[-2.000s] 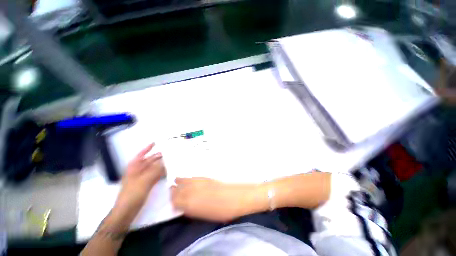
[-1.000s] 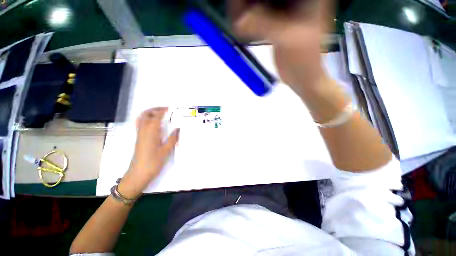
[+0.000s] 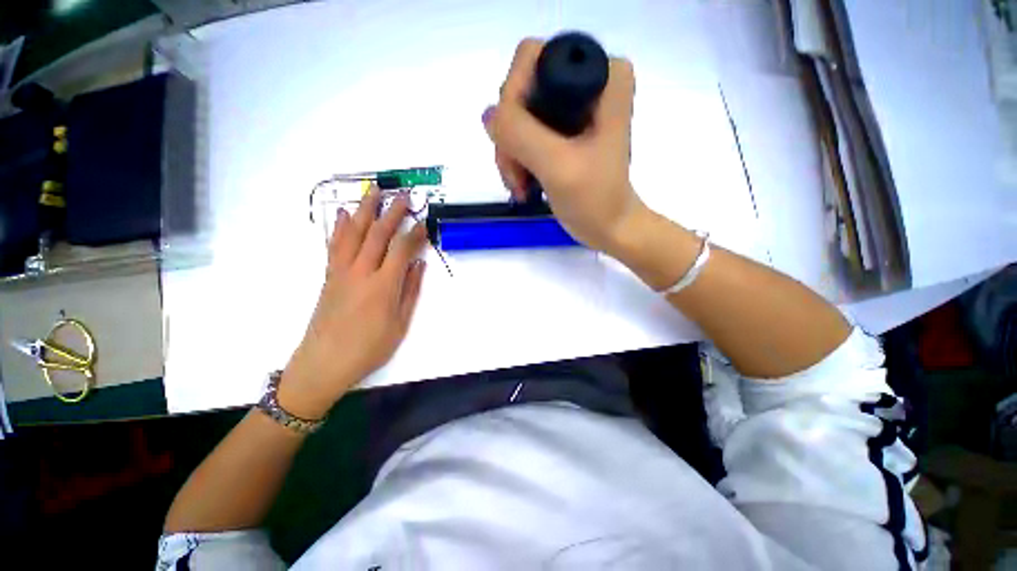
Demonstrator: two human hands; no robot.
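My right hand (image 3: 569,156) is closed around the black handle of the press roller (image 3: 507,232). Its blue cylinder lies level on the white card (image 3: 580,307), just right of my left fingertips. My left hand (image 3: 374,262) lies spread on the card with its fingertips just below the green circuit board (image 3: 415,177). A tiny yellow part (image 3: 367,189) and thin lead wires (image 3: 317,199) show around the fingertips. Some of the wires are hidden under the fingers.
Black panels (image 3: 117,156) with yellow tabs lie in a clear tray at the left. Gold-handled scissors (image 3: 67,357) lie below the tray. A stack of white cards (image 3: 926,134) stands at the right. A grey metal rail runs at the top left.
The roller has come down from the air onto the card, its blue cylinder now level. My left hand's fingers have moved up close to the circuit board. The view has shifted.
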